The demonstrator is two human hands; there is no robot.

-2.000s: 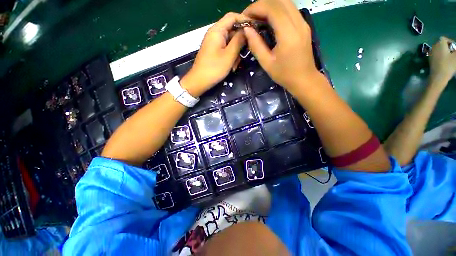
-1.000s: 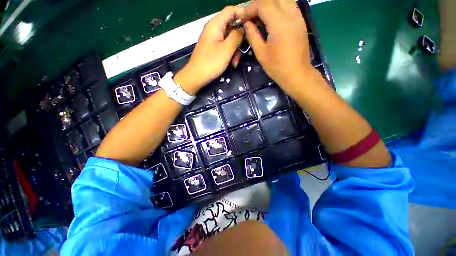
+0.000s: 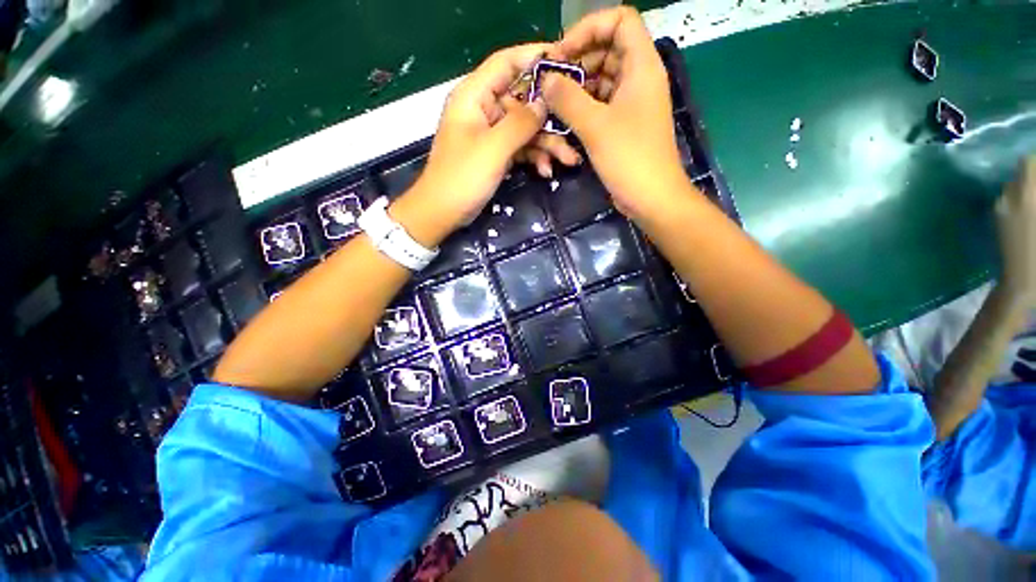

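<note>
A rounded-square housing (image 3: 559, 75) with a bright silver-white rim is held in the fingertips of both hands above the far edge of the black blister tray (image 3: 557, 332). My left hand (image 3: 483, 119) grips its left side; a small dark bit seems to be at those fingertips, detail unclear. My right hand (image 3: 613, 108) holds its right side, thumb on the front. Several rimmed housings, one of them here (image 3: 486, 355), lie in the tray's left and near pockets. Small white pieces (image 3: 502, 210) lie loose on the tray below my hands.
A second black tray (image 3: 199, 273) with small coppery parts is at left. A white edge strip (image 3: 341, 131) crosses the green bench (image 3: 841, 216). Two housings (image 3: 950, 118) and a short row of white pieces (image 3: 794, 142) lie on the bench at right. Another person's arm (image 3: 1000, 307) is at far right.
The rimmed housing now shows face-on between my fingers, where earlier the fingers mostly hid it. My hands are slightly lower in view. The other person's arm left view, then came back at the right.
</note>
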